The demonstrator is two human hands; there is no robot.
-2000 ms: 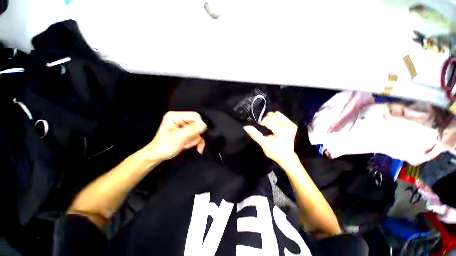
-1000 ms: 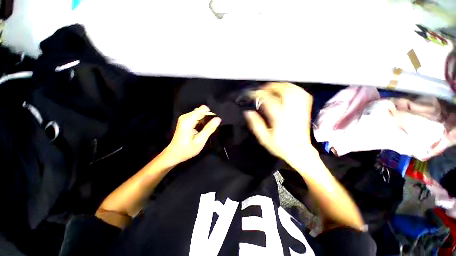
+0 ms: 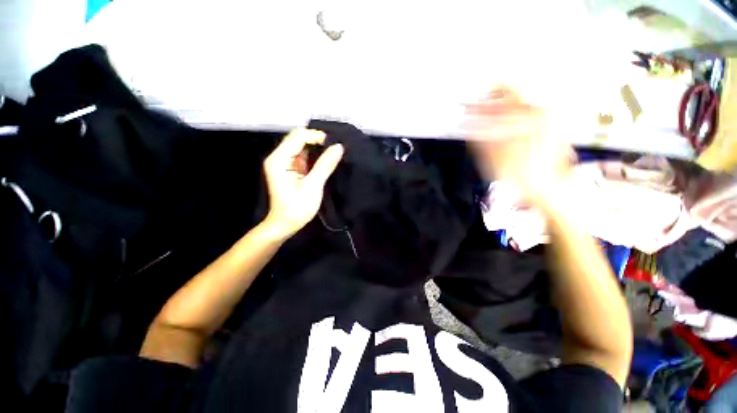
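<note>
A black garment (image 3: 388, 202) lies over my lap and against the table's front edge, with a small white cord loop (image 3: 403, 150) near its top and a thin pale thread hanging at its middle. My left hand (image 3: 301, 173) pinches the garment's upper left part at the table edge between thumb and fingers. My right hand (image 3: 517, 137) is strongly blurred, away from the garment, over the table's front edge at the right; its fingers cannot be made out.
The white table (image 3: 242, 73) spans the top. Red-handled scissors (image 3: 699, 114) and small snips (image 3: 659, 63) lie at its right. A black heap with white loops (image 3: 89, 177) is at left. Pale pink cloth (image 3: 638, 198) hangs at right below the table edge.
My right hand has left the garment and moved right and up over the table edge. My left hand has moved up and slightly left, with the garment now raised to the table edge.
</note>
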